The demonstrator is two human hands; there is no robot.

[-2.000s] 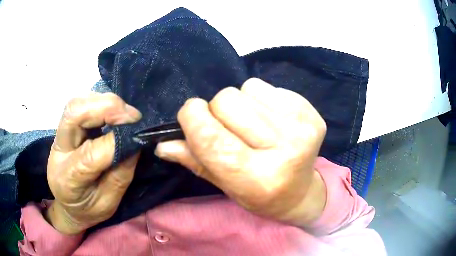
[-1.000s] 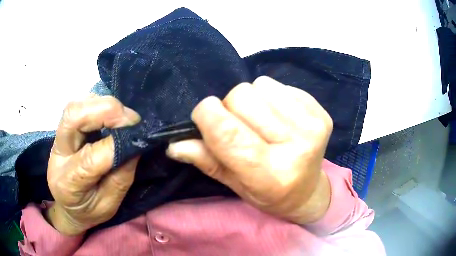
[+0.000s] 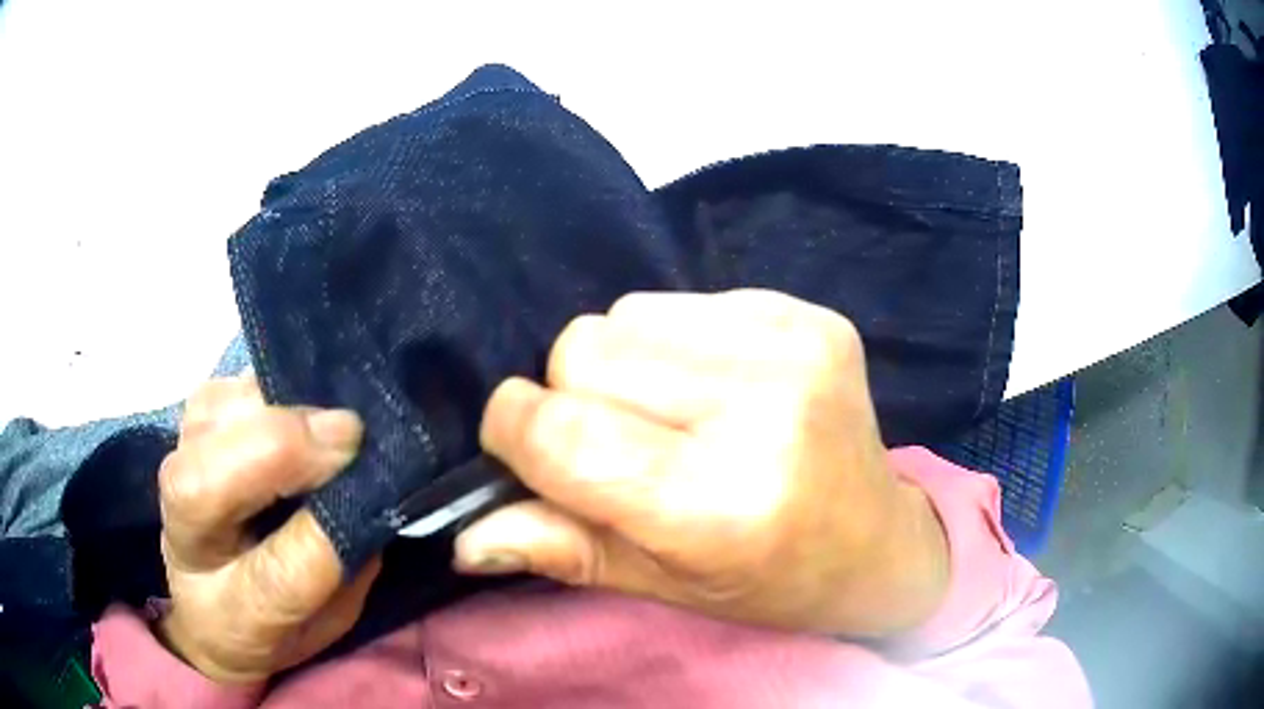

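Note:
A large dark navy denim garment [image 3: 458,208] lies over the lap and table edge. My left hand [image 3: 257,513] pinches its stitched band [image 3: 363,485] between thumb and fingers at the left. My right hand [image 3: 721,457] holds thread snips [image 3: 458,501], mostly hidden in the fist. Their pale pointed blades show beside the band, with the tips at its surface. I cannot tell whether the blades are closed or on a thread. A straight stitched hem [image 3: 1001,291] lies to the right.
A white tabletop [image 3: 180,83] extends behind the garment. A blue plastic basket [image 3: 1033,464] is below at the right. Grey-blue cloth [image 3: 42,464] lies at the left. Dark cloth [image 3: 1234,132] hangs at the far right edge. A pink shirt is at the bottom.
Both hands have moved lower and slightly inward with the band. The garment's upper left part has shifted down and left. The snips still point at the band, their blades now paler and lower.

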